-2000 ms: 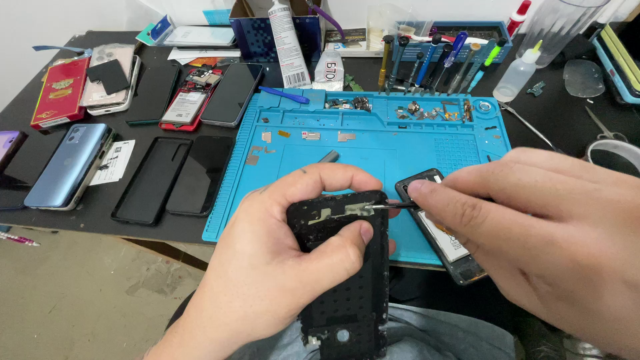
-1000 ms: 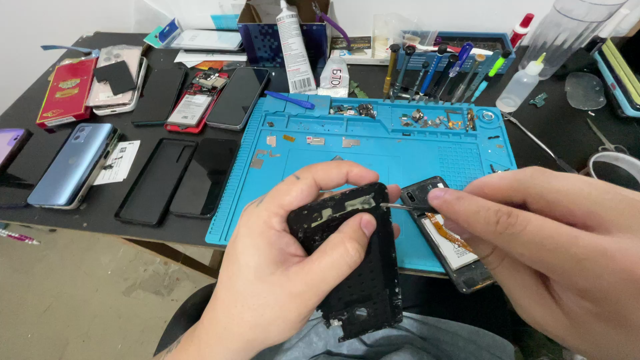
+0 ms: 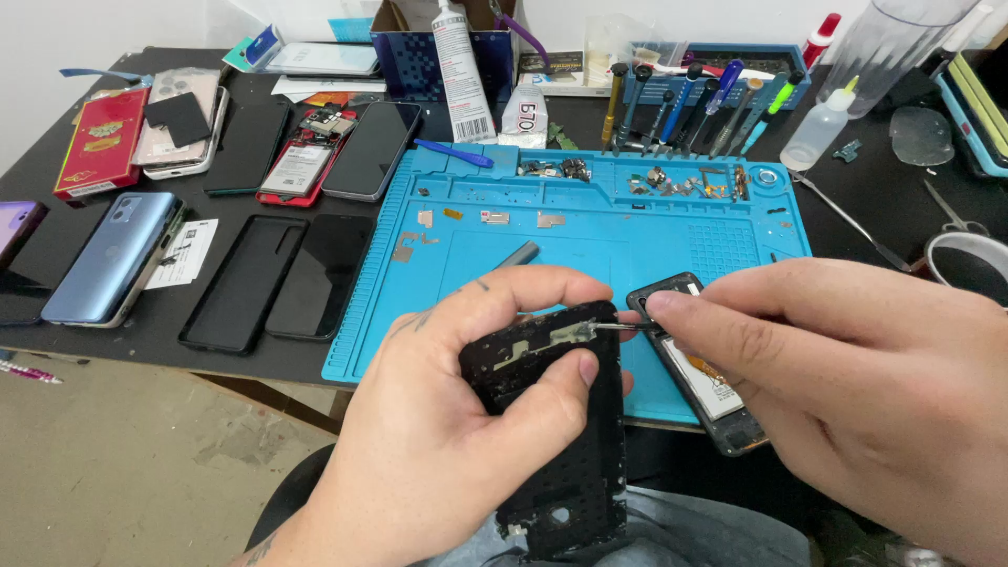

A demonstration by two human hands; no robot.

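Observation:
My left hand (image 3: 472, 402) grips a black phone frame or panel (image 3: 567, 465) above my lap, its thumb across the face near a strip of pale residue (image 3: 547, 344). In my right hand (image 3: 835, 378) is a thin metal-tipped tool (image 3: 622, 325), whose tip touches the panel's upper right corner at the residue's end; its handle is hidden by the fingers. Behind my right hand, an opened phone with its battery exposed (image 3: 713, 394) lies partly over the edge of the blue silicone repair mat (image 3: 465, 260). Small metal shields (image 3: 496, 218) lie on the mat.
Screwdrivers (image 3: 685, 102) stand along the mat's back edge, near a squeeze bottle (image 3: 819, 126). A metal spudger (image 3: 854, 220) and a tape roll (image 3: 969, 256) are at right. Several phones (image 3: 110, 260) and a black phone case (image 3: 244, 283) lie at left. The table's front edge runs below the mat.
The tool tip has stayed near the panel's upper right corner, while my right hand has shifted slightly. The opened phone has kept its place on the mat.

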